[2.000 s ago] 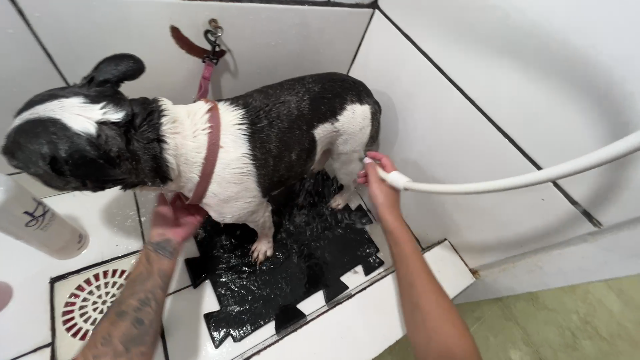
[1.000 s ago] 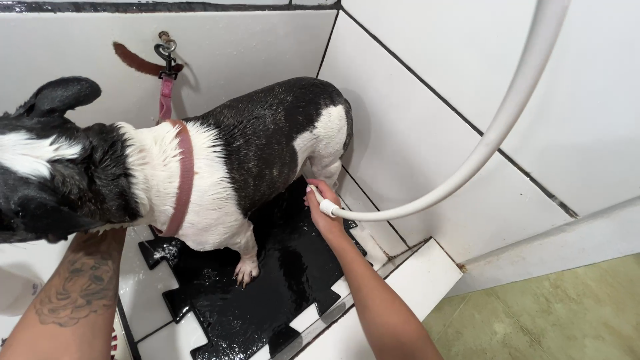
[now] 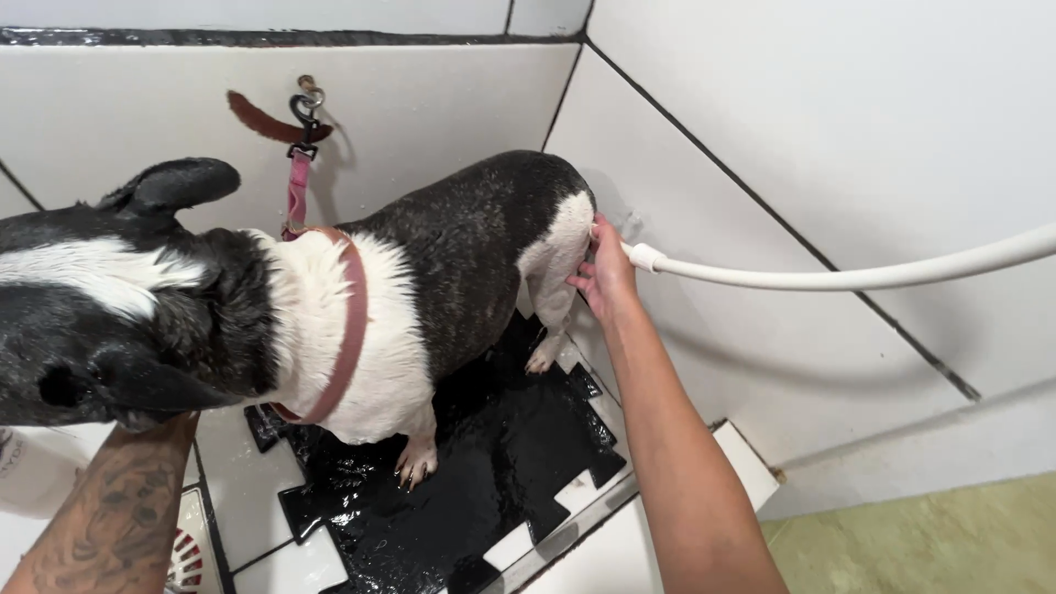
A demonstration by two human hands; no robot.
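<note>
A wet black-and-white dog [image 3: 470, 256] stands on a black interlocking rubber mat [image 3: 462, 495], its head at the left. Round its neck is a pinkish-brown collar [image 3: 353, 330], clipped by a pink strap [image 3: 298, 186] to a metal ring [image 3: 310, 97] on the wall. My right hand [image 3: 606, 272] holds the end of a white hose [image 3: 759, 279] against the dog's hindquarters, some fingers spread. My tattooed left forearm reaches under the dog's head; a sliver of my left hand [image 3: 157, 422] shows there, its fingers hidden.
White tiled walls [image 3: 784, 107] meet in a corner behind the dog. A pale bottle [image 3: 37, 474] stands at the lower left, near a round slotted drain grate [image 3: 186, 561]. A raised tiled edge [image 3: 747, 470] runs along the near right side, with greenish floor [image 3: 924, 528] beyond.
My left hand, seen at the dog's chest two seconds ago, is now mostly hidden under its head. The hose has swung from a high curve one second ago to a lower, flatter line.
</note>
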